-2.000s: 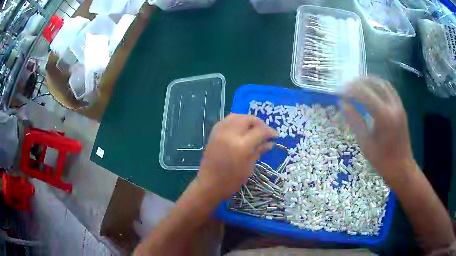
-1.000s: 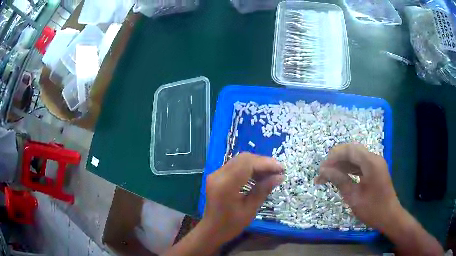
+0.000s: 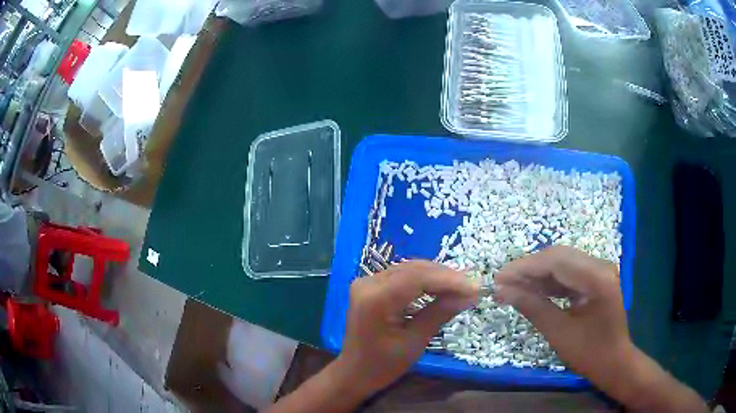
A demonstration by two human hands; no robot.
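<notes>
My left hand (image 3: pixel 399 314) and my right hand (image 3: pixel 569 298) meet fingertip to fingertip above the blue tray (image 3: pixel 342 242). Both pinch a tiny pale part between them; whether it is a cap, a rod end or both is too small to tell. Many white caps (image 3: pixel 541 202) cover the tray's middle and right. Metal rods (image 3: pixel 377 258) lie at its left side, partly hidden by my left hand. Beyond the tray, an open clear box (image 3: pixel 446 81) holds rods in parallel rows.
A clear lid (image 3: pixel 278 202) lies left of the tray. A black oblong (image 3: pixel 698 242) lies right. A plastic bag (image 3: pixel 694 81) and a thin stick (image 3: pixel 643 91) are far right. Clear containers (image 3: pixel 121 105) stand at upper left. Red stools (image 3: pixel 79 270) are on the floor.
My right hand has come down from near the clear box to the tray, then moved left. My left hand has moved slightly right, and the fingertips now meet.
</notes>
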